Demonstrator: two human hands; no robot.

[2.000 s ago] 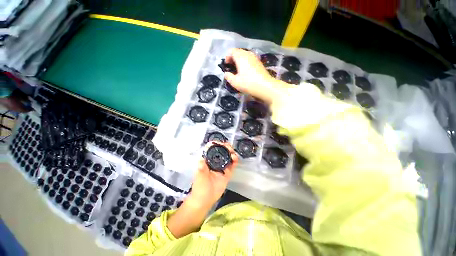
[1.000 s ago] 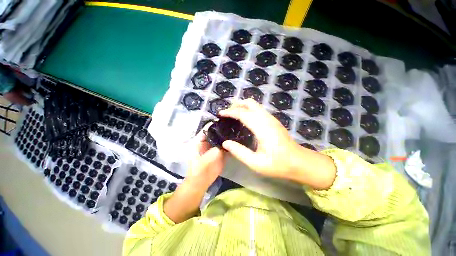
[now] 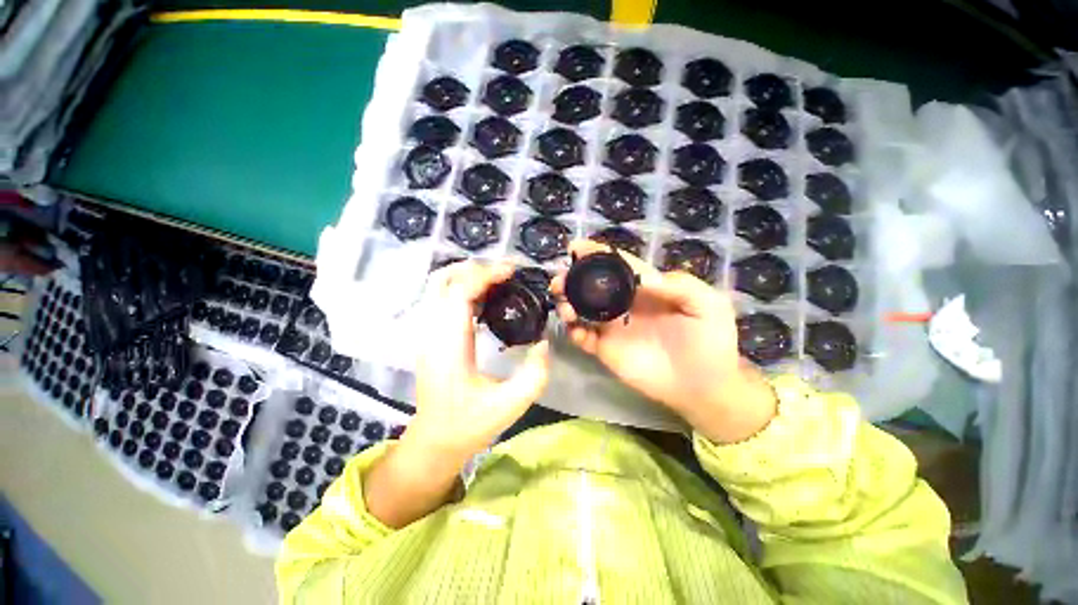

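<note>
My left hand (image 3: 455, 360) holds a round black watch case (image 3: 515, 312) between thumb and fingers. My right hand (image 3: 674, 337) holds another black watch case (image 3: 601, 287) just to its right, with its dished face up. The two cases are side by side, very close; whether they touch is unclear. Both hands are over the near edge of a translucent white blister tray (image 3: 355, 266). Many black watch cases sit in its pockets. The pockets under my hands are partly hidden.
Filled trays (image 3: 266, 455) lie at lower left, with a dark glossy heap (image 3: 142, 290) on them. A crumpled white cloth (image 3: 963, 339) and a thin orange stick (image 3: 908, 318) lie at right. A layered grey-white pile (image 3: 1028, 390) stands at far right. Another person's hand (image 3: 18, 251) shows at far left.
My right hand has come back from the tray's upper left pockets to my left hand. The cases, bunched together one second ago, are now held apart, one in each hand. The view has shifted.
</note>
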